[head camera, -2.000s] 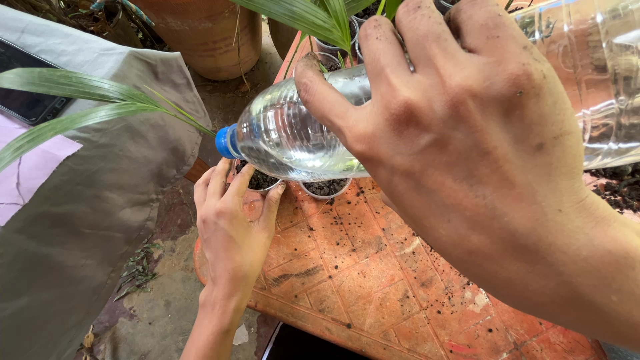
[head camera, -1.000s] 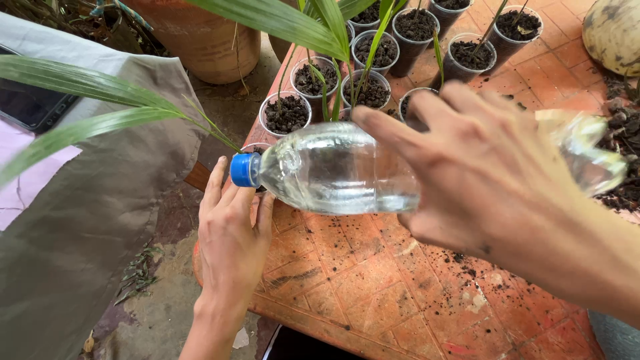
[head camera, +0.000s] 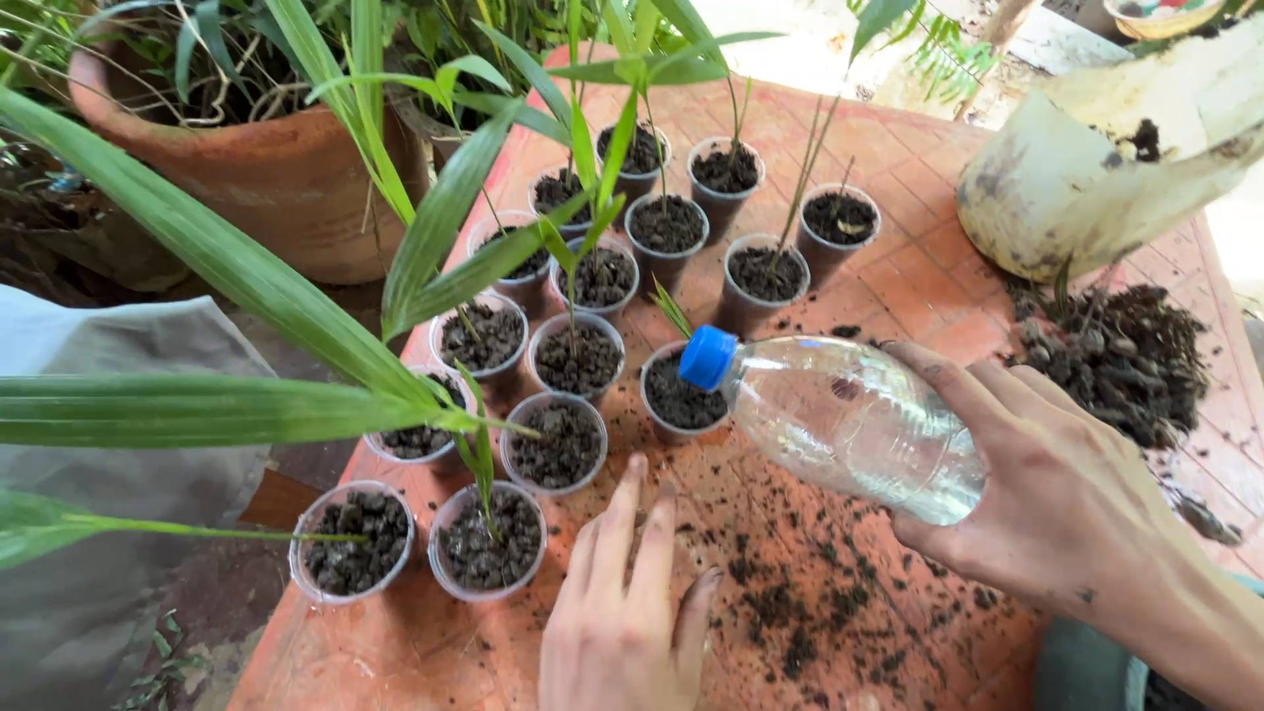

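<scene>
My right hand (head camera: 1047,484) grips a clear plastic bottle (head camera: 849,420) around its body. The bottle is tilted, and its blue cap (head camera: 708,357) is over the rim of a soil-filled plastic cup (head camera: 681,395) with a small green shoot. My left hand (head camera: 627,602) holds nothing, its fingers apart, low over the table beside a cup with a seedling (head camera: 491,543). Left of that cup stands another soil-filled cup (head camera: 354,543) with a long-leaved seedling. Several more cups of dark soil with seedlings stand behind, among them one near the middle (head camera: 553,444).
The reddish table (head camera: 395,652) carries scattered soil. A root clump (head camera: 1116,360) and a cut, pale plastic container (head camera: 1076,188) are at the right. A large terracotta pot (head camera: 267,188) stands beyond the table's left side, and a dark bucket (head camera: 1091,662) is at the lower right.
My left hand has left the front left cups and moved right. My right hand has swung the bottle away from those cups to one farther right. The view now shows more of the table.
</scene>
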